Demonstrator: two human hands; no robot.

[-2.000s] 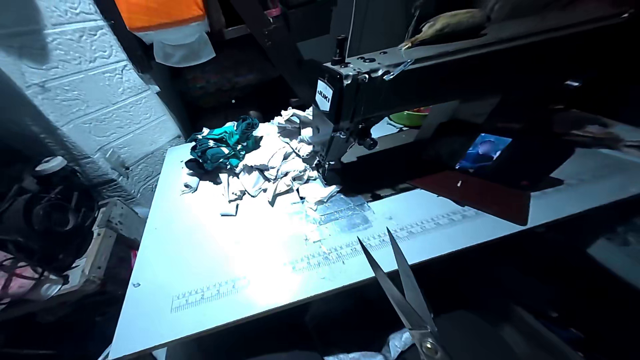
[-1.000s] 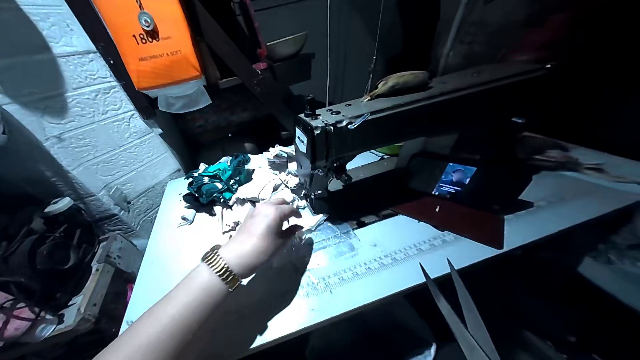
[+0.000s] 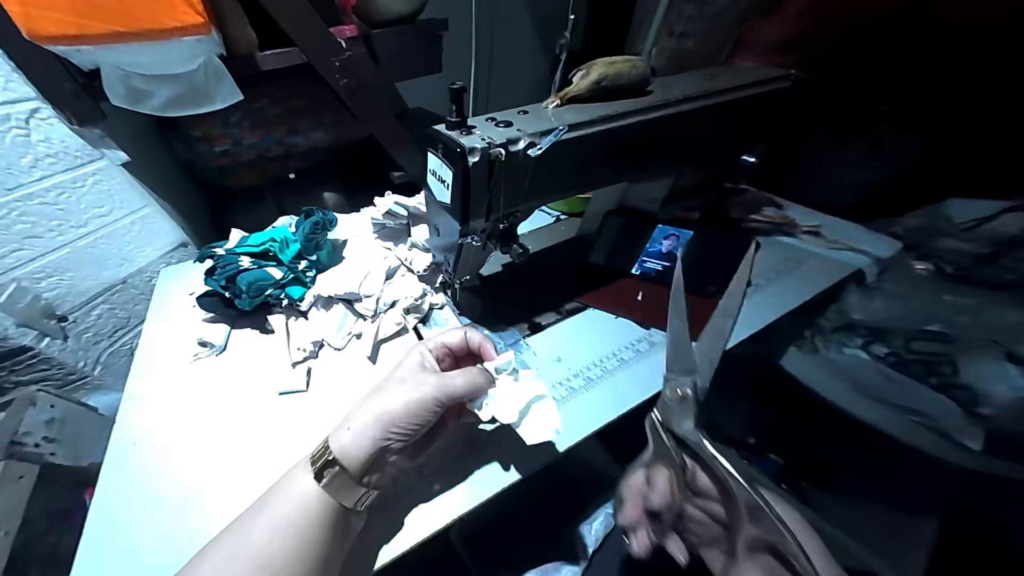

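Note:
My left hand [image 3: 424,392], with a gold-toned watch on its wrist, pinches a small bunch of white fabric [image 3: 520,400] above the front edge of the white table. To its right, my right hand [image 3: 688,512] grips metal fabric scissors [image 3: 682,396] by the handles, blades spread and pointing up. Behind my left hand lies a heap of white fabric pieces [image 3: 360,280], beside a bundle of dark green and teal cloth [image 3: 268,260]. The needle area of a Juki sewing machine [image 3: 472,184] stands at the heap's right side.
A ruler scale [image 3: 608,368] runs along the table [image 3: 168,400] near its front edge. A lit phone [image 3: 662,250] leans behind the scissors. A dried-looking brownish object [image 3: 604,78] rests on the machine arm. A block wall [image 3: 64,192] borders the left, with a crate [image 3: 60,424] below.
My left hand has moved from beside the heap toward the table's front edge, with white fabric now visible in it. The scissors stand higher in view, and my right hand now shows.

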